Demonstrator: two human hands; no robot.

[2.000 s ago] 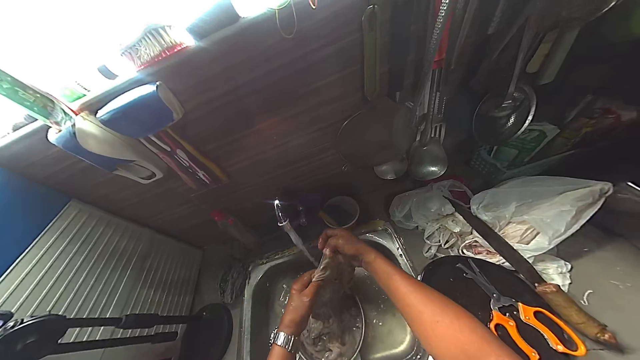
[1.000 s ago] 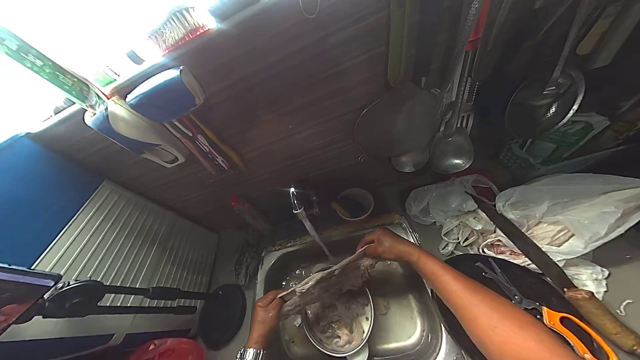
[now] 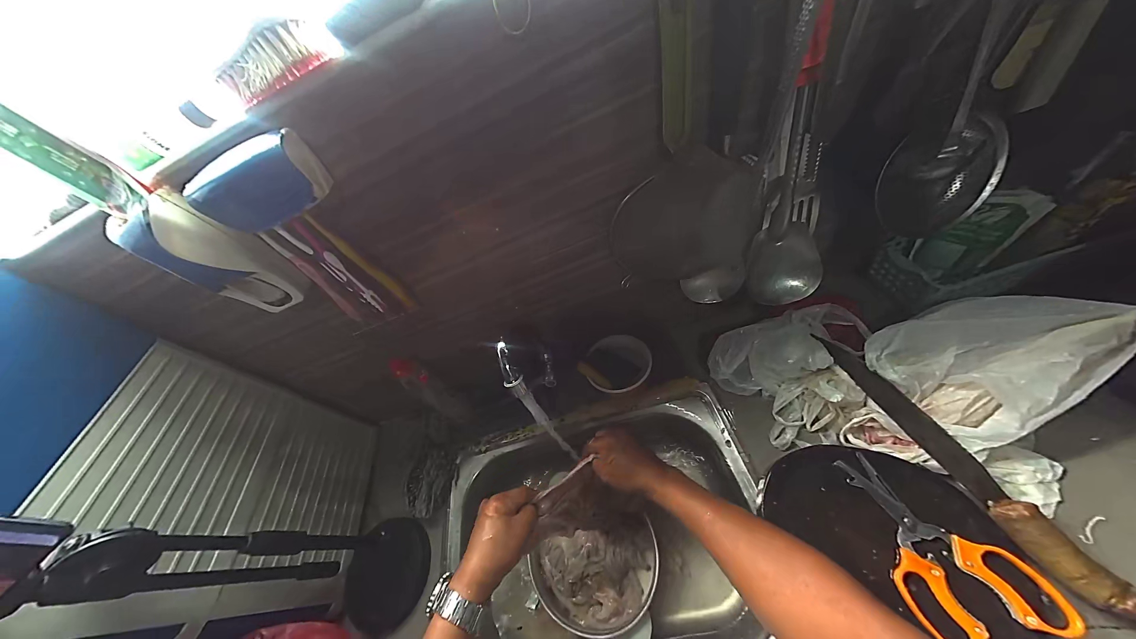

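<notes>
My left hand, with a metal watch on the wrist, grips one end of a thin, greyish, skin-like piece. The piece's other end is pinched in my right hand, so it stretches between both hands under the running faucet. Just below, a round metal bowl holds wet grey pieces that look like meat or offal. The bowl sits inside the stainless steel sink. The dark underside of the held piece hangs over the bowl's back edge.
Orange-handled scissors lie on a round black board to the right. A long knife rests beside plastic bags. A white tub stands behind the sink. Ladles hang on the wall. A black stand is at the left.
The piece was spread wide between my hands a second ago; my hands are now closer together. Two seconds ago it hung bunched between them.
</notes>
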